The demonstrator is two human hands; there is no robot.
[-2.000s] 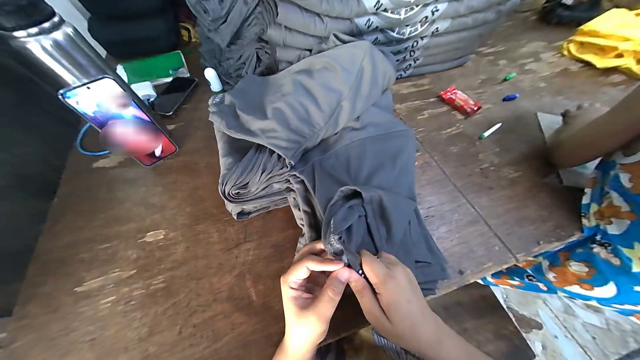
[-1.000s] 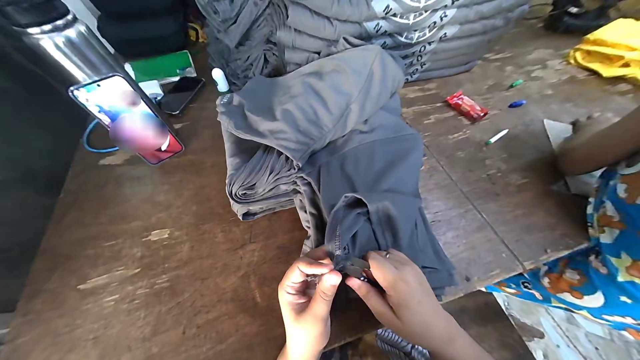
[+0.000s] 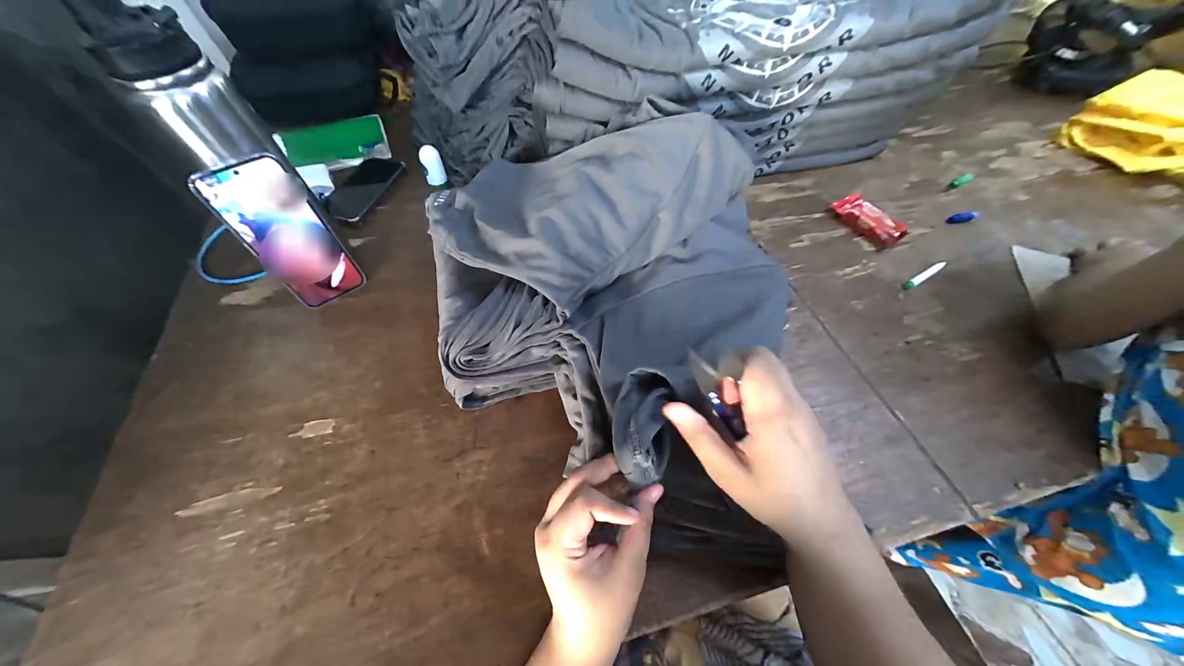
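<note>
A dark grey garment (image 3: 684,287) lies over a folded stack of grey garments (image 3: 499,342) on the wooden table. My left hand (image 3: 597,546) pinches the hem of its tube-like end, a sleeve or leg opening (image 3: 643,430), near the table's front edge. Just right of that opening, my right hand (image 3: 763,444) holds a small cutting tool, likely thread snips (image 3: 721,402), with its blades pointing up and left. The blades are blurred, and the fingers hide part of the tool.
A phone (image 3: 277,231) leans against a steel bottle (image 3: 199,106) at left. Stacked printed grey garments (image 3: 795,74) stand behind. At right are a red packet (image 3: 869,220), a green-ended marker (image 3: 925,275), a yellow cloth (image 3: 1133,120) and another person's arm (image 3: 1119,296).
My right hand has moved up and right, off the hem, and the cutting tool in it now shows more plainly. My left hand remains at the hem.
</note>
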